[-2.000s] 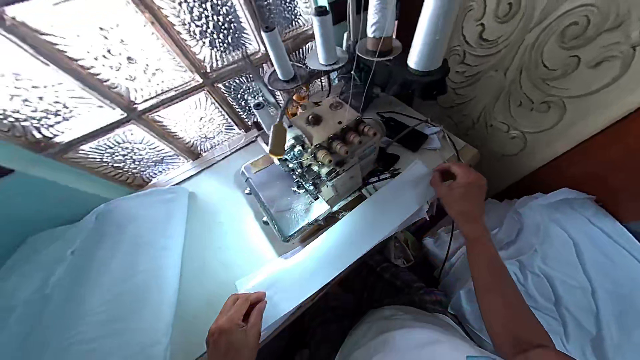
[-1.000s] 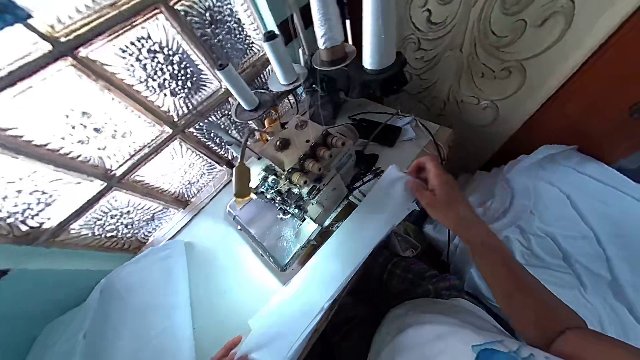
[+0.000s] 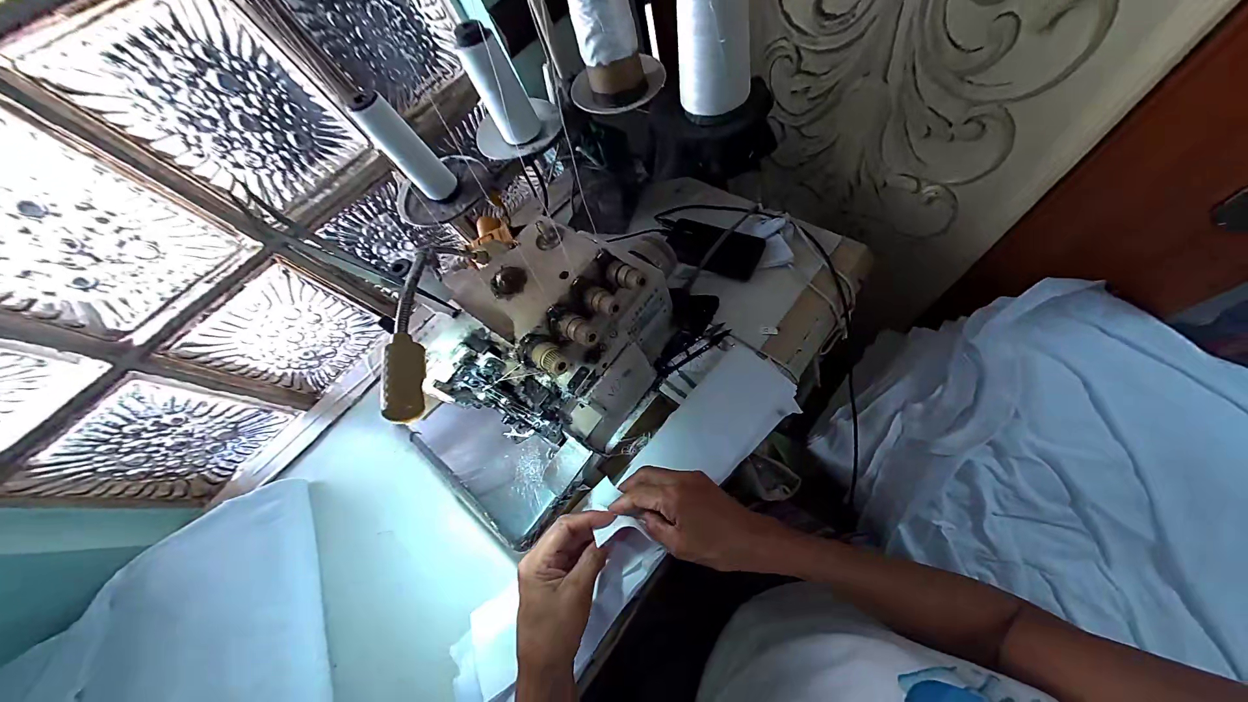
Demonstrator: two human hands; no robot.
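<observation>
Both hands meet at the table's front edge, just in front of the overlock sewing machine (image 3: 575, 322). My left hand (image 3: 561, 585) pinches an edge of white fabric (image 3: 726, 409) between thumb and fingers. Close beside it on the right, my right hand (image 3: 682, 517) grips the same fabric, with a small corner standing up between the two hands. One part of the fabric lies flat along the machine's front side; another part hangs in folds under my hands. White thread cones (image 3: 715, 58) stand behind the machine.
White cloth (image 3: 214, 604) lies at the left of the table (image 3: 409, 575). A large heap of white cloth (image 3: 1053, 439) is at the right. A black phone-like object (image 3: 717, 249) and dark cables (image 3: 846, 390) lie right of the machine. A lamp (image 3: 403, 378) hangs near the patterned glass window.
My right hand has moved from the fabric's far end down to beside my left hand. Both hands were far apart along the strip before and are now together. The view has shifted somewhat.
</observation>
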